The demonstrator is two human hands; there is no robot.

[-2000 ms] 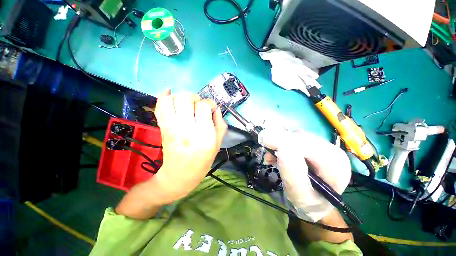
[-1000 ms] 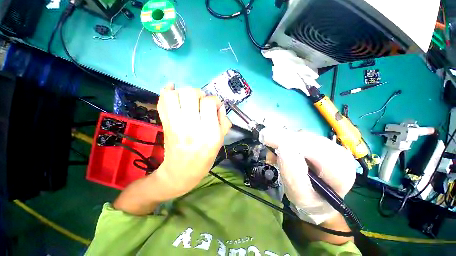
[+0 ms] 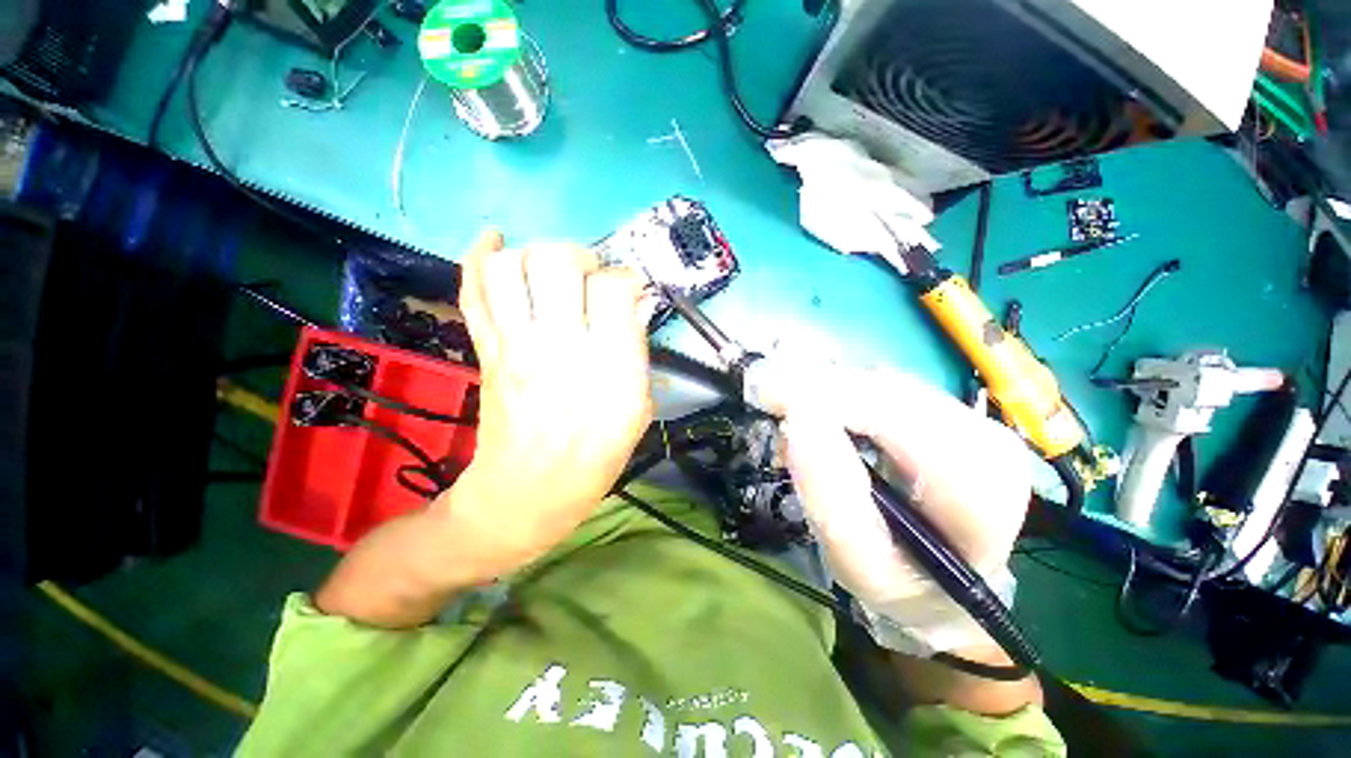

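Note:
The device unit lies at the bench's front edge, its open side up, with a pale, glaring board, a dark round part and a bit of red. My bare left hand grips its left side; my fingertips are partly hidden. My gloved right hand holds the soldering iron like a pen. Its metal shaft points up-left, and the tip is at the board close to my left fingers. Whether the tip touches is too small to tell. Dark parts with cable sit over my lap.
A solder spool stands at the back left. The fume extractor stands at the back right, with a white crumpled cloth before it. A yellow electric screwdriver and a white-grey glue gun lie right. A red parts tray is left of my lap.
My right hand and the iron have shifted slightly left. The device unit has moved slightly left and up in view. The dark fan-like part over my lap is now more covered by my right hand.

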